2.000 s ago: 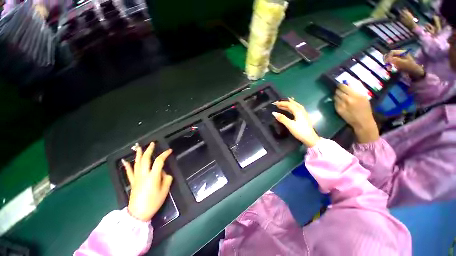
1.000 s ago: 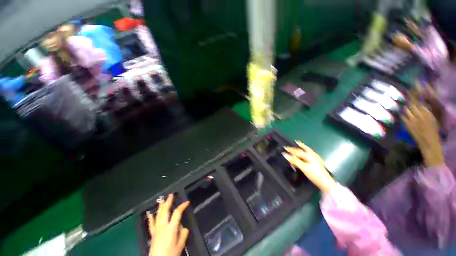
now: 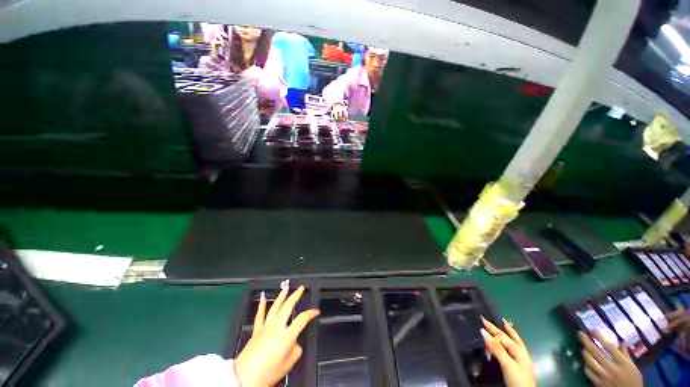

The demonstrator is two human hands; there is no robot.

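A black foam tray (image 3: 377,302) lies on the green bench in front of me, with four slots side by side. Each slot holds a dark glossy smartphone (image 3: 342,340); no lit screen shows on them. My left hand (image 3: 274,340) rests with spread fingers over the phone in the leftmost slot and hides much of it. My right hand (image 3: 508,351) lies over the right edge of the tray, fingertips at the phone in the rightmost slot. The lower part of the tray is cut off by the picture's edge.
A flat black mat (image 3: 303,246) lies behind the tray. A yellow-wrapped post (image 3: 484,227) stands right of it, with loose phones (image 3: 534,254) beyond. Another tray (image 3: 23,325) is at the left edge. A neighbour's hands are at a lit tray (image 3: 620,317). Stacked clear trays (image 3: 227,117) and people are behind.
The view has tilted up and turned, so the opening with people shows and my tray sits lower. Both hands remain over the outer phones. The left-hand tray has come into view.
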